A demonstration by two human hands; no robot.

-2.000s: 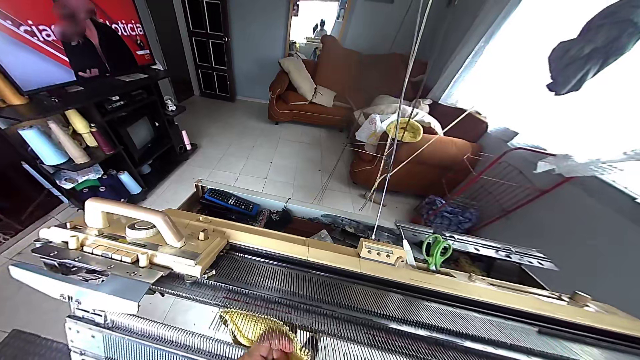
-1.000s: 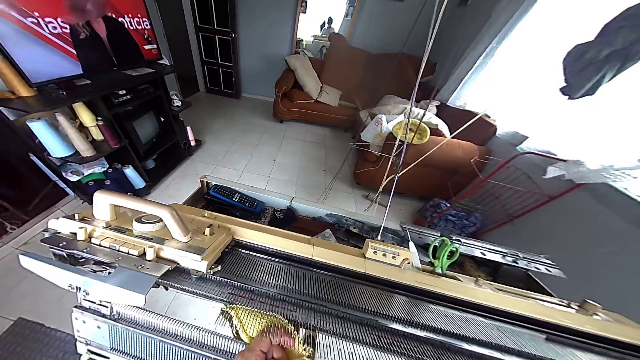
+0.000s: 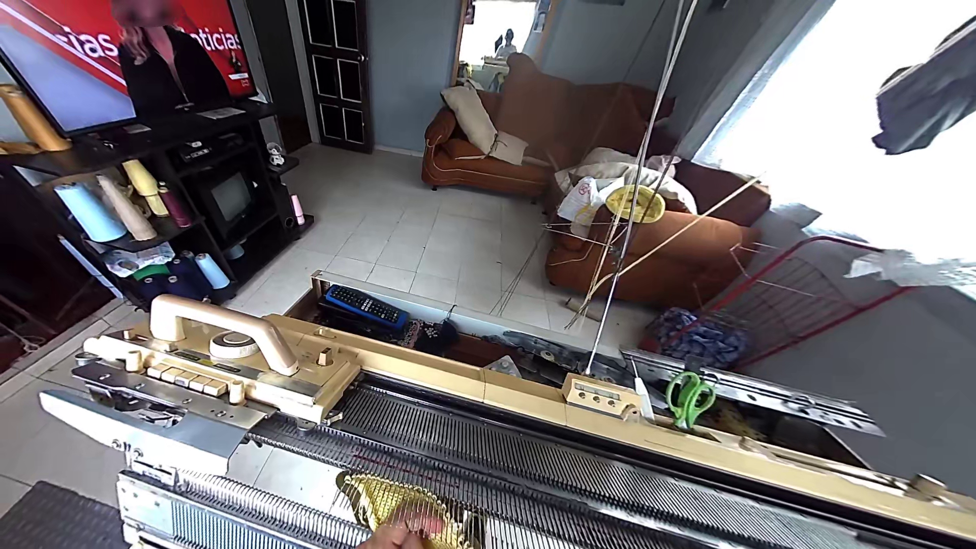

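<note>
At the bottom of the head view, my left hand (image 3: pixel 396 534) grips the lower part of a yellow knitted fabric (image 3: pixel 389 497), partly cut off by the frame edge. The fabric hangs in the gap between the two needle beds of a knitting machine, at the row of needles (image 3: pixel 473 431). My right hand is out of view. The beige carriage (image 3: pixel 229 358), with its curved handle, sits at the left end of the bed. Pale yarn strands (image 3: pixel 610 305) run down from above behind the machine's beige rail, near a small row counter (image 3: pixel 602 395).
Green-handled scissors (image 3: pixel 690 398) lie behind the rail, right of the counter. A blue-edged remote control (image 3: pixel 367 305) rests in the tray behind the machine. Yarn cones (image 3: pixel 90 212) fill the shelf at left, under a television. Beyond stand brown sofas (image 3: pixel 488 171) and a red rack (image 3: pixel 801 305).
</note>
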